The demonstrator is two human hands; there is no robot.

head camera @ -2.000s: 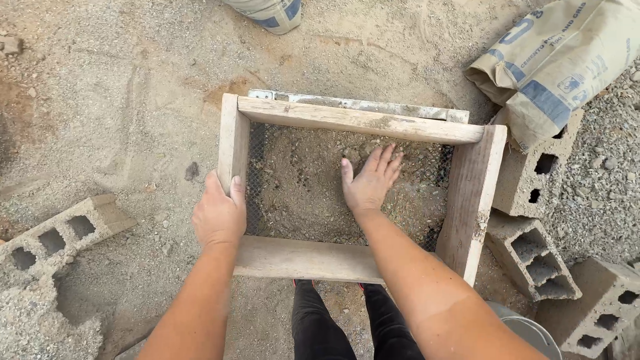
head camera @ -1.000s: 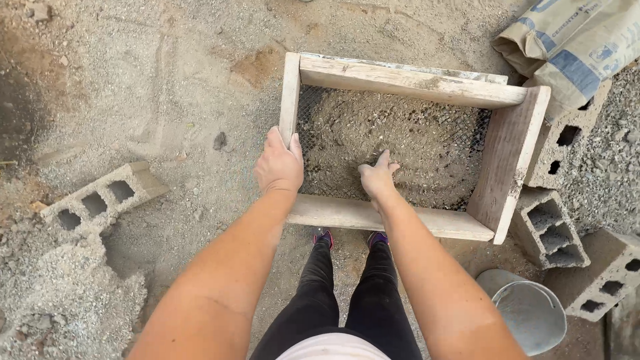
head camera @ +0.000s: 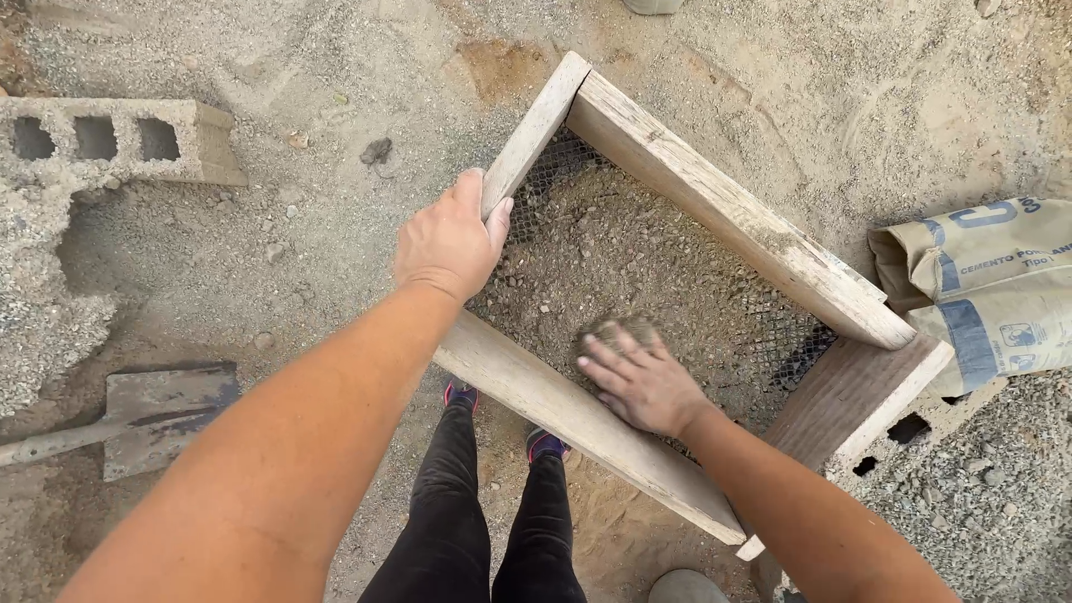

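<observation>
A wooden-framed sieve [head camera: 745,226] with dark wire mesh [head camera: 800,356] lies tilted across the view, one long board nearest my legs. My left hand [head camera: 448,239] grips the short left board, thumb on its inner side. Inside the frame, my right hand [head camera: 641,377] rests on the gritty sand [head camera: 578,268] close to the near board, fingers somewhat spread and the palm down. Sand covers most of the mesh, which shows at the upper left and at the right corner.
A hollow concrete block [head camera: 213,142] lies at the left, above a shovel blade [head camera: 163,419]. At the right are a paper cement bag [head camera: 1005,293], another block [head camera: 930,431] partly under it, and a gravel pile [head camera: 997,486]. A bucket [head camera: 687,586] shows at the bottom edge.
The sieve now stands at a slant, where it was nearly square to the view. My left hand has stayed on its left board; my right hand has moved over the sand, fingers more spread than one second ago.
</observation>
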